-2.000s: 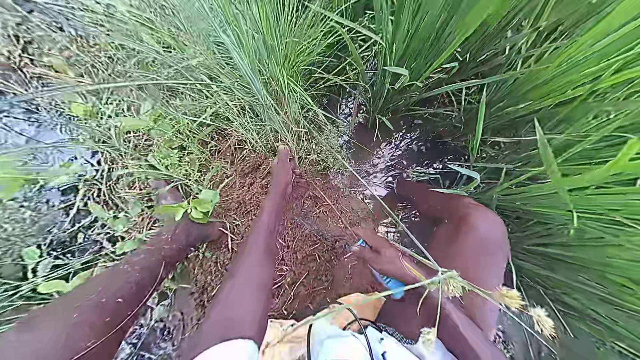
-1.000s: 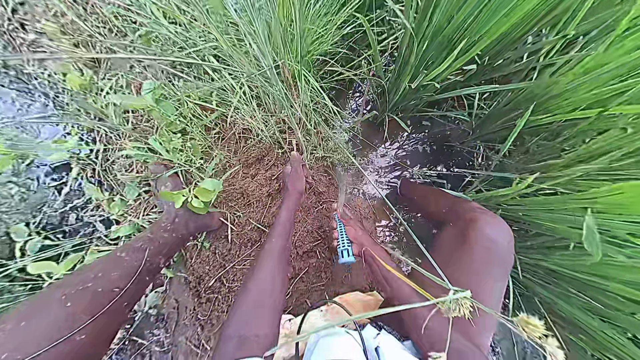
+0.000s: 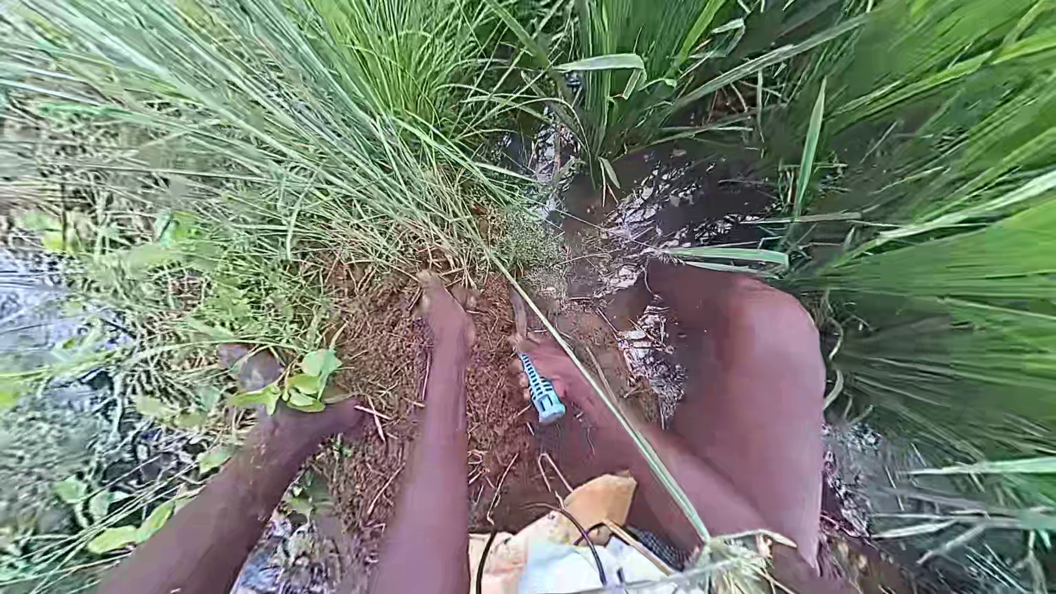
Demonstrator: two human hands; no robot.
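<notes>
My right hand (image 3: pixel 553 367) is closed around the light blue ribbed handle of a bladed hand tool (image 3: pixel 540 389). Its narrow blade points up and away from me, low over the brown soil and matted roots (image 3: pixel 487 396). To the left, my left hand (image 3: pixel 450 309) reaches to the base of a clump of green grass (image 3: pixel 412 190). Its fingers are partly hidden by stems and soil, so whether they grip anything is unclear. A long grass stalk (image 3: pixel 610 404) crosses the view in front of my right forearm.
My bare foot (image 3: pixel 297 412) stands at the left beside a broad-leaved weed (image 3: pixel 305 384). My bent right knee (image 3: pixel 759 330) rises from muddy water (image 3: pixel 685 190). Tall green blades (image 3: pixel 949 247) crowd the right side. Cloth and a dark cord (image 3: pixel 577 528) lie at the bottom.
The blue-handled tool has stayed in my right hand, its handle now tilted differently than a second ago. My left hand remains at the grass base.
</notes>
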